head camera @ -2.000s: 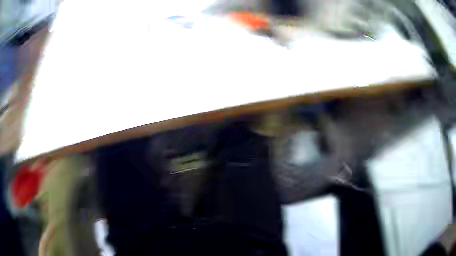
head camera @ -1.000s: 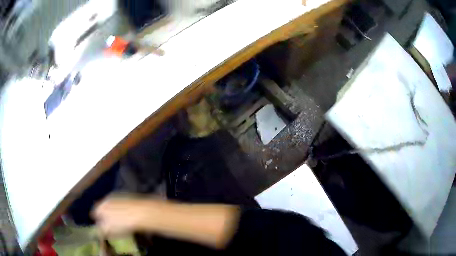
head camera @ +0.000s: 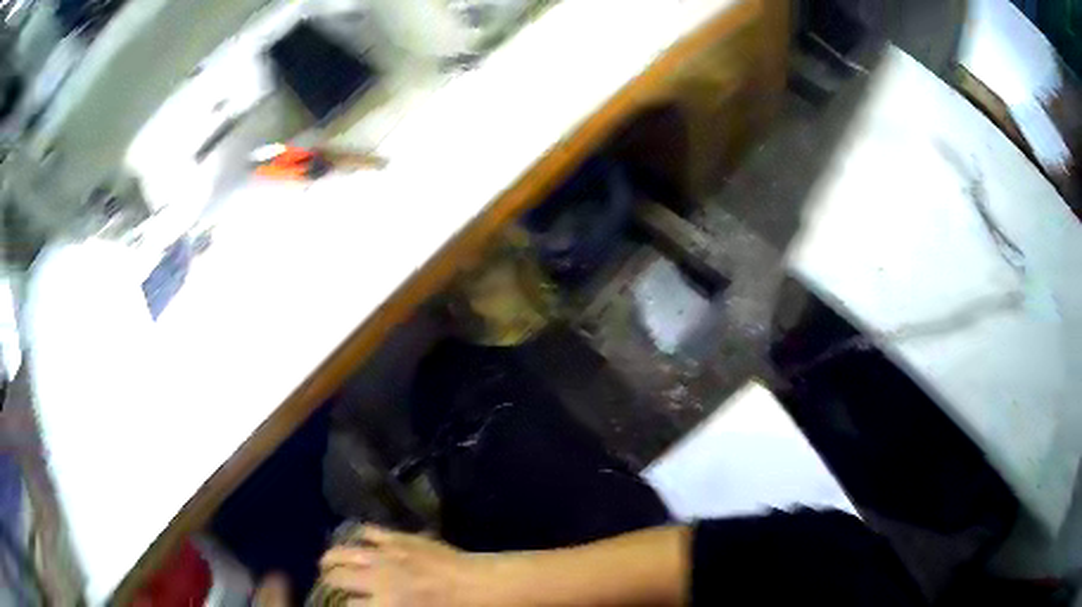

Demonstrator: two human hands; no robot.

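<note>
My right hand (head camera: 398, 572), bare below a black sleeve, is at the bottom edge, left of centre. Its fingers are curled over a small olive-grey layered bundle (head camera: 336, 593), mostly hidden and cut off by the picture's edge. A small blurred skin-coloured patch, perhaps part of my left hand (head camera: 273, 590), shows just left of it; what it does cannot be told. The white sewing table (head camera: 297, 273) lies above, with the bluish slide plate (head camera: 172, 275) and orange-handled snips (head camera: 288, 164) on it.
The sewing machine (head camera: 131, 107) and a black rectangle, perhaps a phone (head camera: 318, 69), are at the upper left. A red bag (head camera: 178, 579) is under the table's near corner. A white board (head camera: 937, 225) stands at the right, a smaller white panel (head camera: 753, 457) below it. My dark-clothed legs are under the table edge.
The view has shifted, and the black rectangle now shows fully. My right hand has moved right and down in the picture, with the layered bundle now visible at its fingers.
</note>
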